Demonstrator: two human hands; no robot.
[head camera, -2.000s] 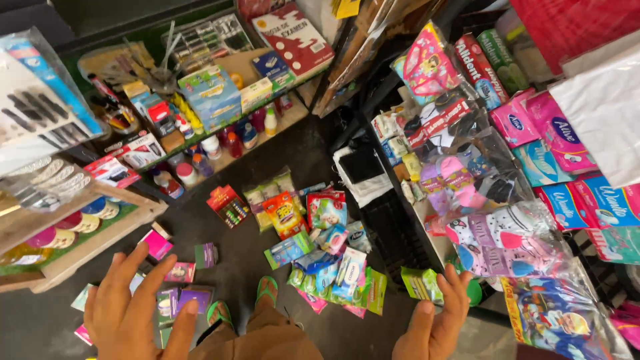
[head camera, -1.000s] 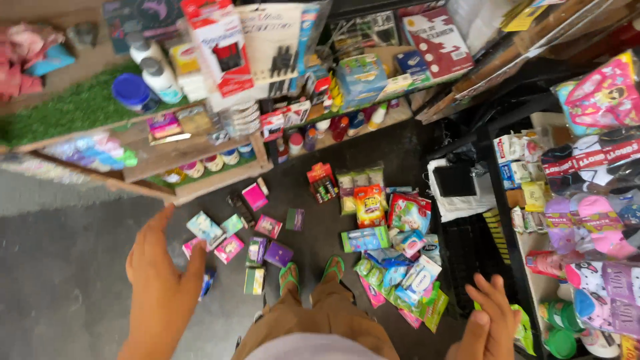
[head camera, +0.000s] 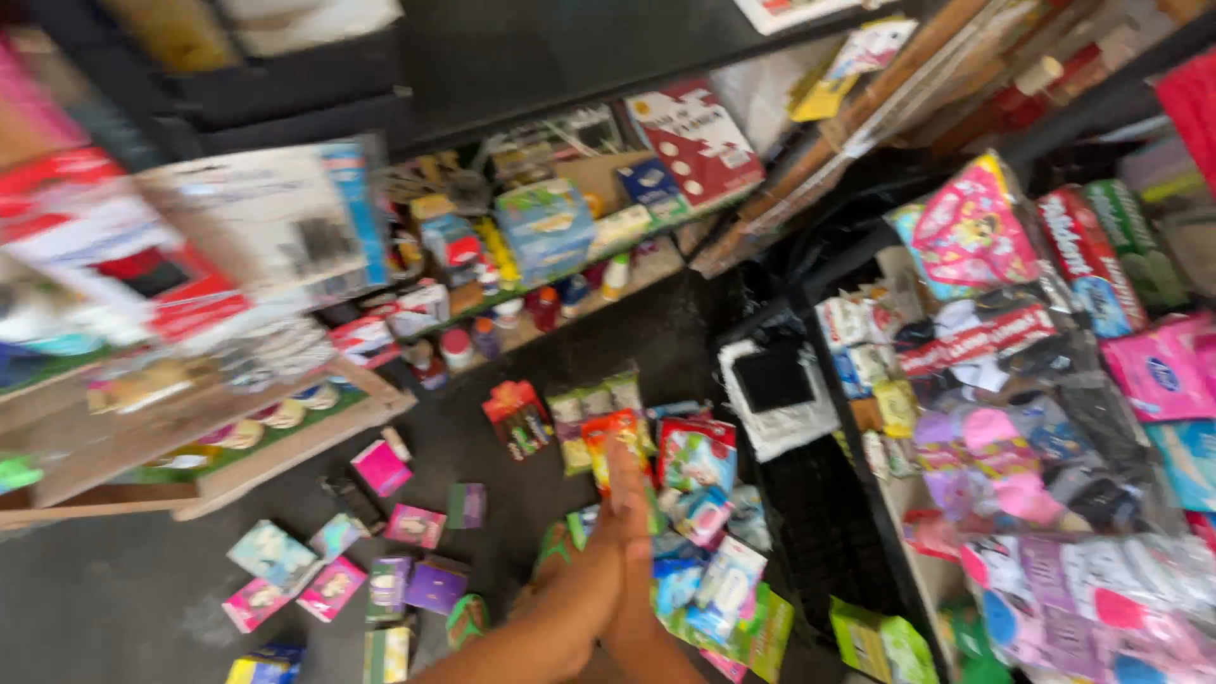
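Note:
My left hand (head camera: 594, 560) and my right hand (head camera: 638, 551) are pressed palm to palm, fingers extended, with nothing seen between them. They hang above the dark floor, in front of a heap of plastic-wrapped packets. An orange-red packet (head camera: 608, 439) lies behind my fingertips, with a red packet (head camera: 698, 454) right of it. A white and blue packet (head camera: 730, 587) and a green packet (head camera: 768, 632) are right of my wrists. Small boxes, such as a purple box (head camera: 438, 584) and a pink box (head camera: 382, 467), lie scattered to the left. A red display box (head camera: 518, 420) stands farther back.
A wooden shelf (head camera: 294, 451) stands at the left, and another shelf with bottles and boxes (head camera: 546, 228) at the back. At the right a rack holds bagged socks (head camera: 988, 456). A black and white item (head camera: 779, 394) lies beside it. Green sandals (head camera: 467, 619) show below.
My hands, apart in both earlier frames, have come together palm to palm in the middle. The view has shifted since one second ago.

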